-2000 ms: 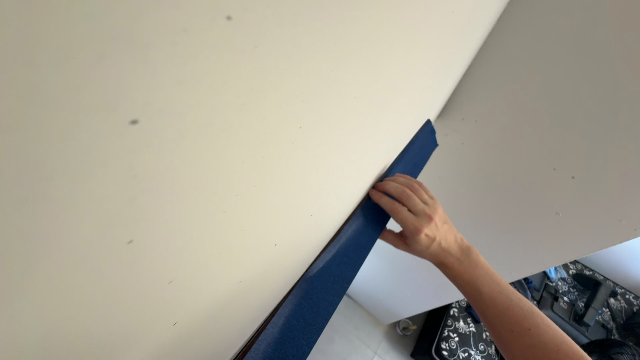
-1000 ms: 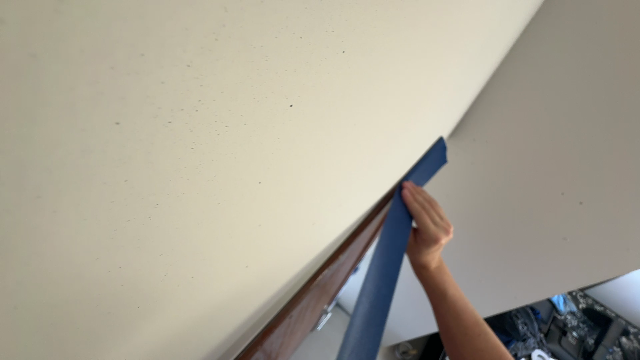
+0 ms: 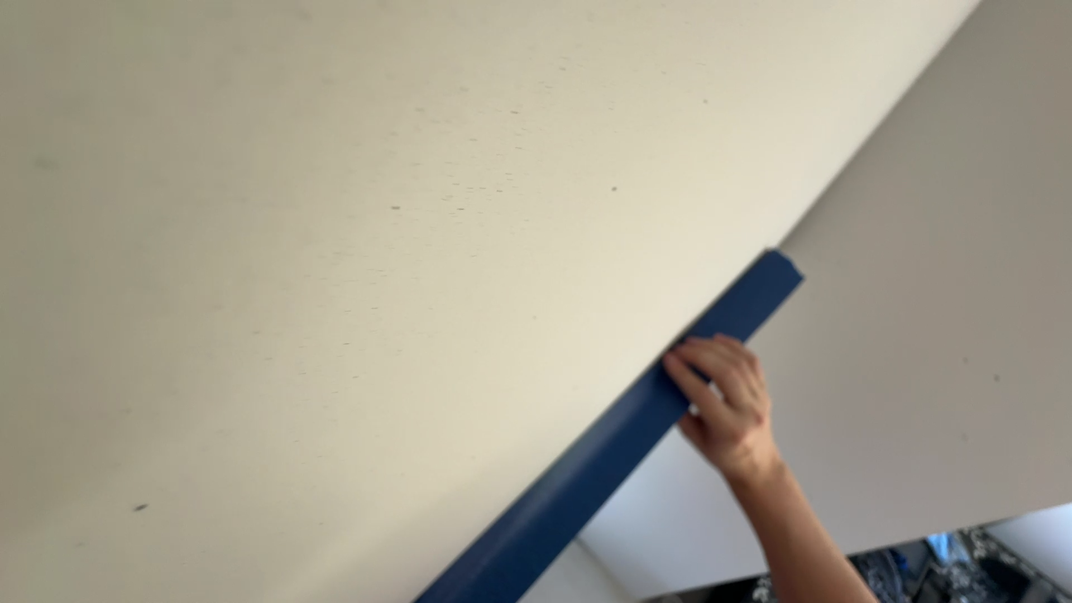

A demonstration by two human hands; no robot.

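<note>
A wide strip of blue tape [image 3: 620, 444] runs diagonally from the bottom edge up to the corner line between a cream wall [image 3: 377, 276] and a greyer surface at the right. Its upper end is free-edged and lies near that corner line. My right hand [image 3: 724, 394] is on the strip's upper part, fingertips pressed at its left edge and thumb beneath its right edge. The brown wooden edge seen earlier is hidden behind the strip. My left hand is out of view.
Small dark marks dot the cream wall. The grey-white surface [image 3: 921, 335] stands at the right. Below it, at the lower right, are dark items and a black-and-white patterned fabric [image 3: 988, 553].
A second ago the strip hung away from the brown wooden edge, which showed beside it; now the strip covers that edge. My right hand stays at the strip's upper part.
</note>
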